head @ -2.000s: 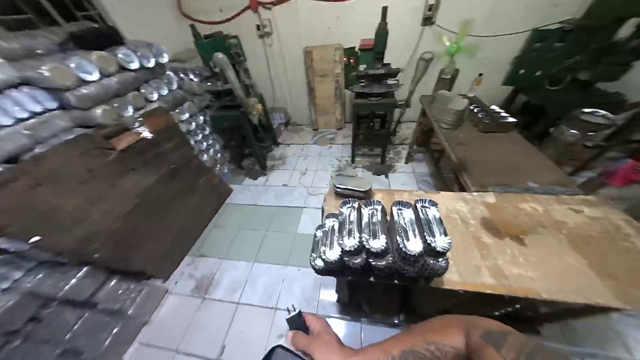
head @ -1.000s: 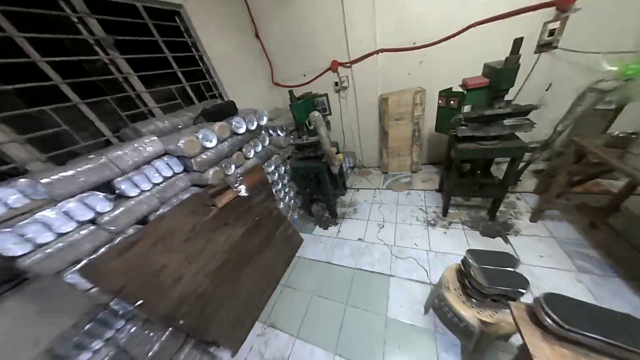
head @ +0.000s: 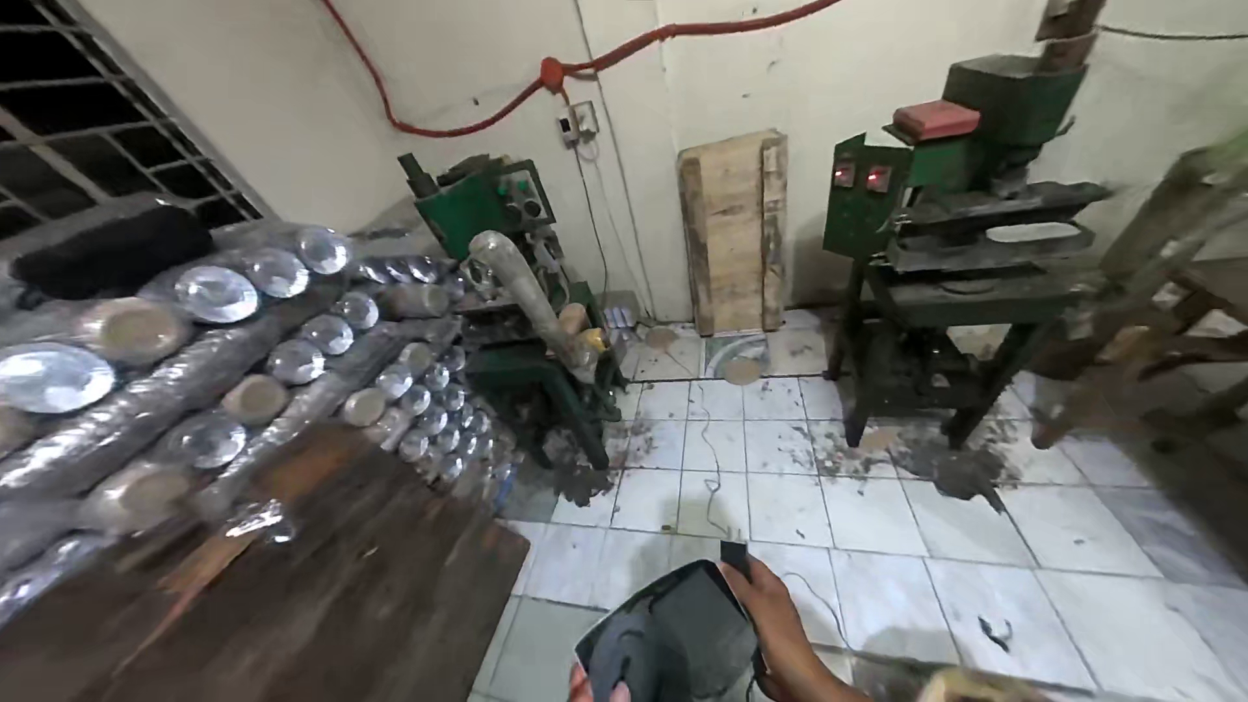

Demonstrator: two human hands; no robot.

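Note:
At the bottom centre, my right hand (head: 780,624) holds a small black plug (head: 734,558) with metal prongs between thumb and fingers. Against that hand lies a flat, dark, glossy object (head: 700,619) with a pale edge; its exact kind cannot be told. My left hand (head: 582,685) grips its lower left edge, with only some fingers showing at the bottom of the view. The lower part of the object is cut off by the frame.
A brown wooden board (head: 390,575) leans at the lower left beside stacked wrapped metal tins (head: 214,444). Green machines stand at left (head: 536,322) and right (head: 975,292). A wooden panel (head: 736,234) rests against the wall; thin wire (head: 717,487) crosses the tiled floor.
The view has swung widely since the earliest frame. Both hands and the dark object now show at the bottom; one second ago no hand was in view. The plug was in my right hand two seconds ago.

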